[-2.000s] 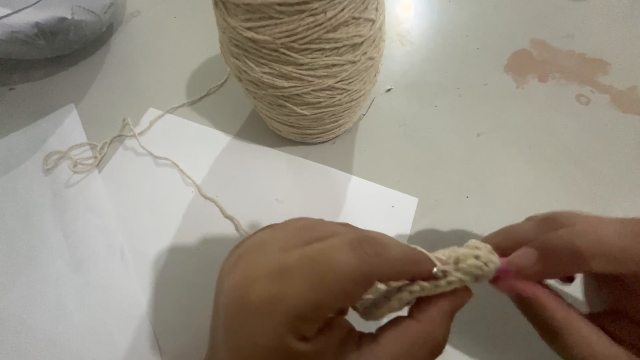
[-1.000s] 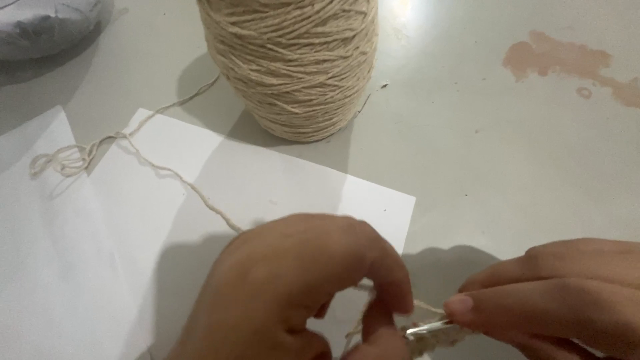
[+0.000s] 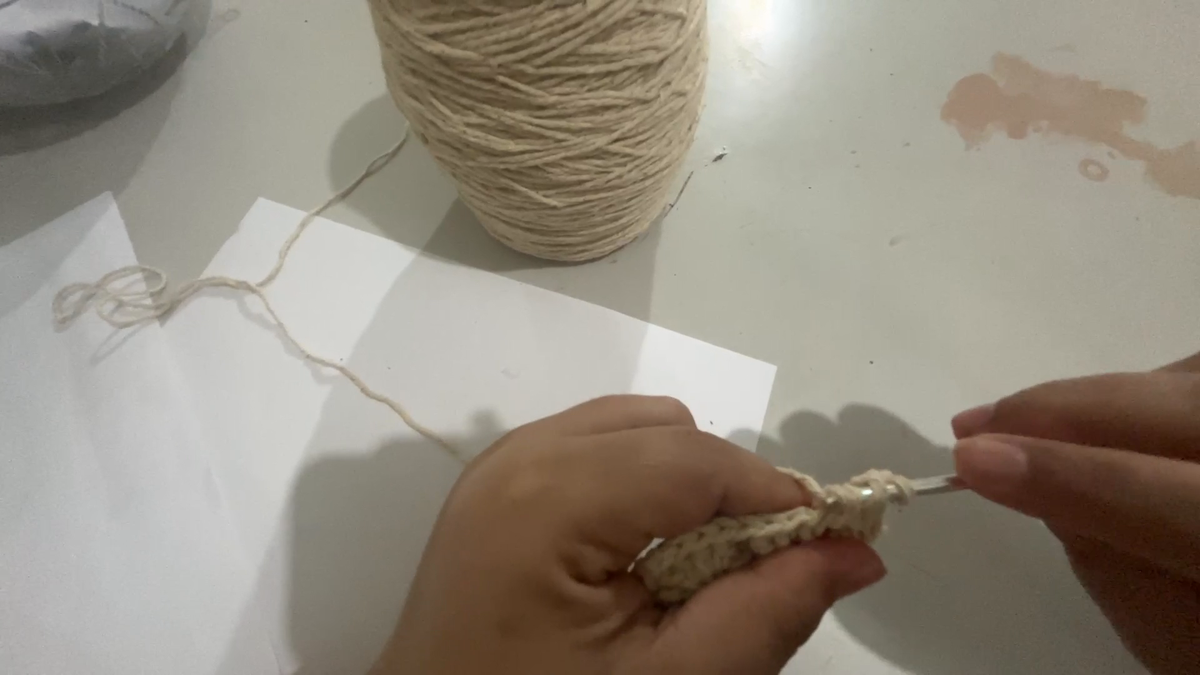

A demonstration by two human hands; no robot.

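Note:
A small piece of cream crochet work is pinched between the thumb and fingers of my left hand, low in the middle of the view. My right hand, at the right edge, grips a metal crochet hook. The hook runs into the work's right end, with loops of yarn around its shaft; its handle is hidden by my fingers. A strand of cream yarn leads from behind my left hand over the paper, past a loose tangle, to a large cone of yarn at the top.
Two white paper sheets lie on the pale tabletop at the left and under my left hand. A grey, wrapped object sits at the top left corner. A reddish-brown stain marks the tabletop at the upper right.
The crochet work, largely covered by my hands a second ago, now shows between my left thumb and fingers. My right hand has drawn away to the right, and more of the hook shaft shows.

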